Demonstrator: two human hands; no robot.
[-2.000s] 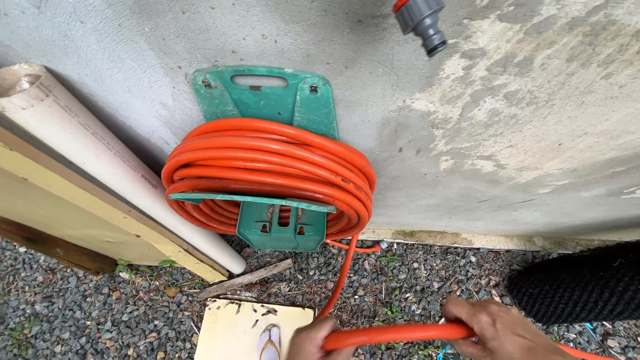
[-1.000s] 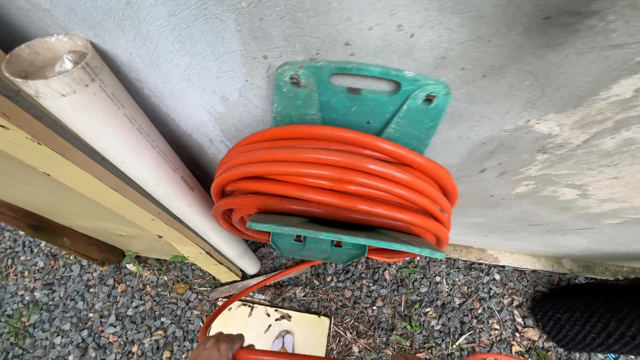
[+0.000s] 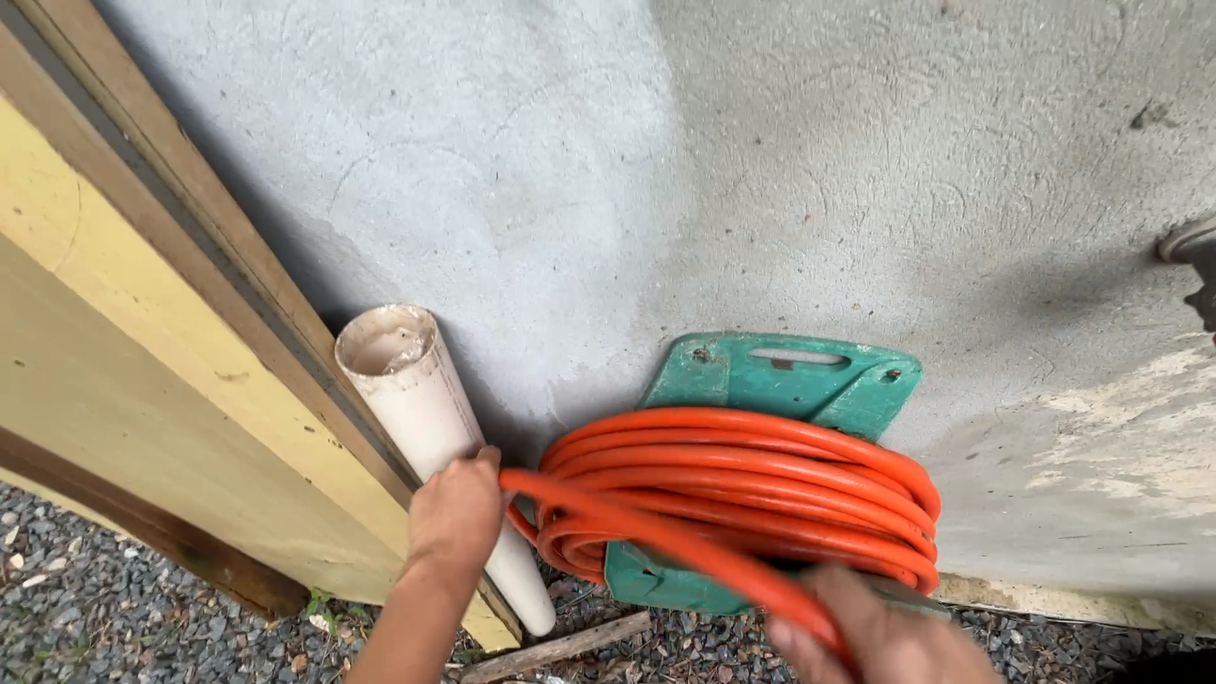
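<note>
Many turns of an orange garden hose [image 3: 741, 475] lie around a green plastic wall-mounted hose holder [image 3: 779, 380]. My left hand [image 3: 461, 513] grips the hose at the left side of the coil, over a white plastic pipe [image 3: 413, 408]. From there a length of hose runs down to the right, in front of the coil. My right hand [image 3: 874, 627], blurred, is closed around that length near the holder's lower right edge. The holder's front lip is partly hidden by the hose and my right hand.
A yellow and brown wooden panel [image 3: 199, 351] leans at the left beside the white pipe. Behind everything stands a rough grey wall [image 3: 589, 190]. Gravel [image 3: 76, 608] and a wooden stick [image 3: 560, 651] are on the ground below. A dark fitting [image 3: 1199, 256] shows at the right edge.
Both hands have risen from below the coil, the left to its left side, the right to its lower front. The hose length between them now crosses the coil's front. The view has shifted up and left.
</note>
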